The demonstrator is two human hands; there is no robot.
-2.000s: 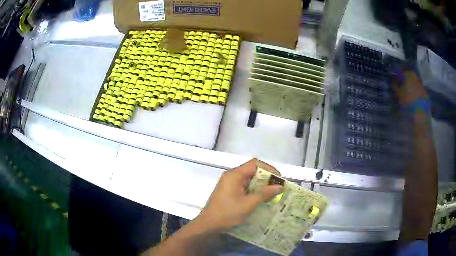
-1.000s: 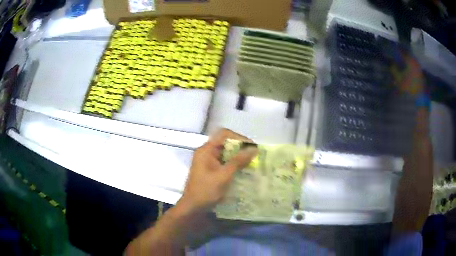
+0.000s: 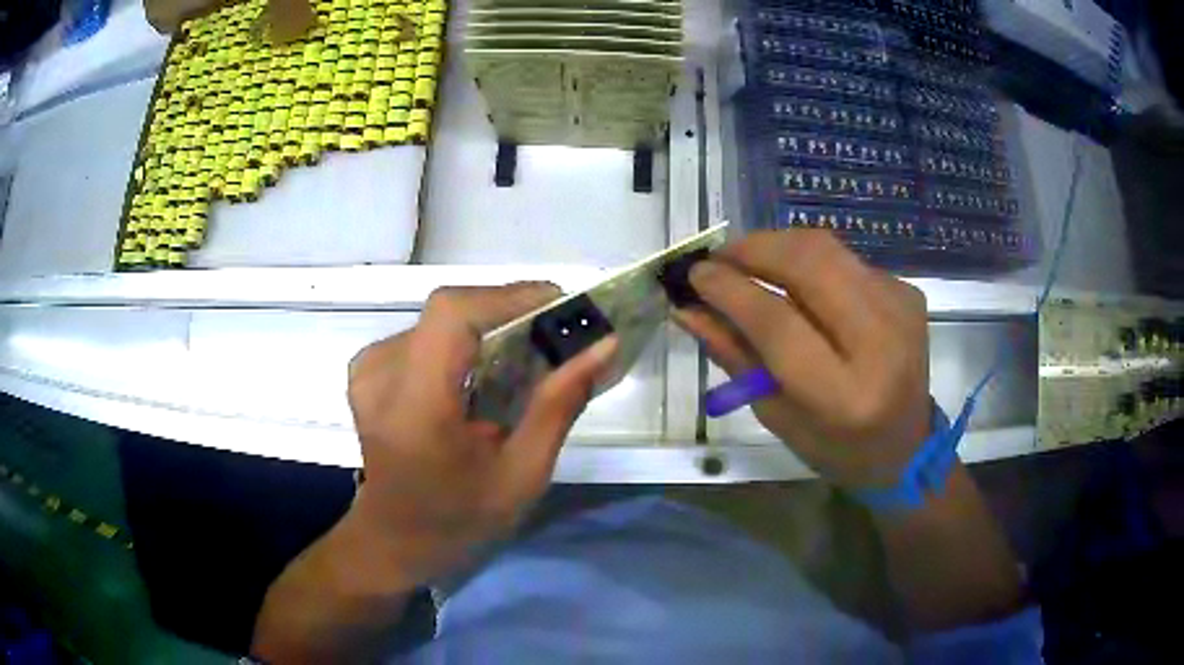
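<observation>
My left hand [image 3: 455, 416] grips a cream printed circuit board [image 3: 636, 318] by its left end, thumb beside a black component [image 3: 570, 330] with two light pins or holes. The board is tilted up above the bench front. My right hand [image 3: 812, 344] holds a second black component [image 3: 680, 278] between thumb and fingers against the board's right end. Fingers hide whether it is seated. A purple item [image 3: 741, 391] shows at my right hand, and a blue wrist strap [image 3: 925, 464] is on that wrist.
Yellow components [image 3: 299, 104] lie in rows at the back left. A board stack [image 3: 578, 98] stands upright on black feet behind my hands. A component tray [image 3: 883, 143] lies at the back right. Populated boards [image 3: 1104, 351] are at the right. A metal rail [image 3: 299, 283] crosses the bench.
My right hand has come from the tray to the board with a black component. The board is now raised and tilted edge-on. The view has shifted, so the bench items sit higher and further left.
</observation>
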